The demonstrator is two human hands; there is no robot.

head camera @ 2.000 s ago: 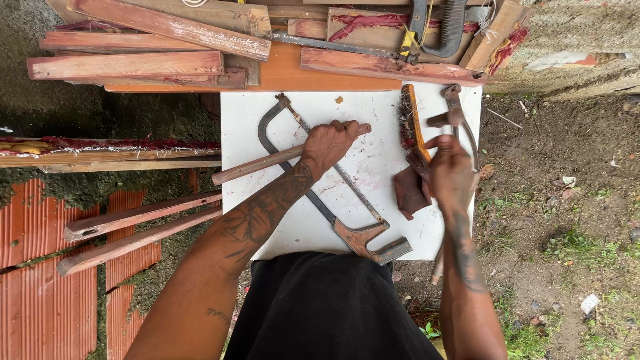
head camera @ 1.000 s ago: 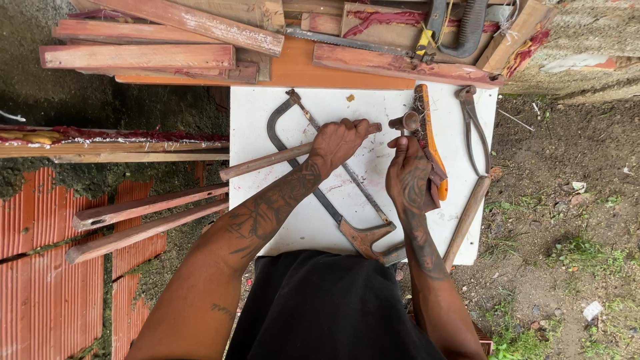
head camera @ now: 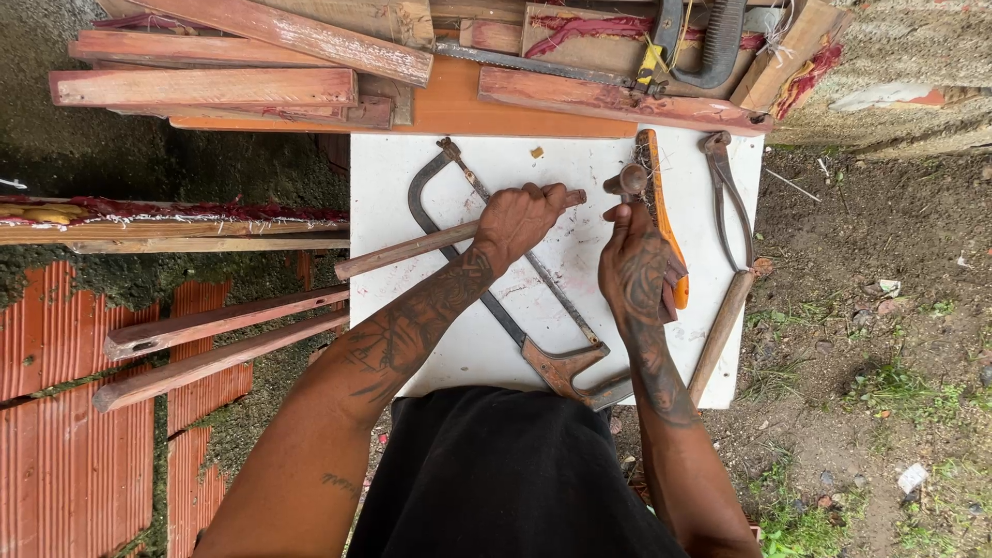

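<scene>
My left hand (head camera: pixel 523 221) is closed around a wooden stick (head camera: pixel 411 249), whose short end shows past the fist. My right hand (head camera: pixel 632 252) grips a hammer (head camera: pixel 632 180) close below its metal head, which faces the stick's end with a gap between them. Beneath the stick and my left arm lies a hacksaw (head camera: pixel 562 364) on the white board (head camera: pixel 480 360). A wire brush with an orange handle (head camera: pixel 666 209) lies partly behind my right hand. Metal pincers (head camera: pixel 725 186) rest at the board's right side, near a wooden handle (head camera: pixel 721 337).
Wood pieces (head camera: pixel 205 87) are piled on the orange surface (head camera: pixel 457 97) beyond the board, with a clamp (head camera: pixel 717 46) and a saw blade (head camera: pixel 535 62) at the back. Two wooden bars (head camera: pixel 225 364) stick out at left. Red hollow bricks (head camera: pixel 74 434) lie lower left, soil (head camera: pixel 845 256) at right.
My right hand has moved from the pincers' side of the board to near the stick's end, and the hammer head now shows above it. My left hand still holds the stick.
</scene>
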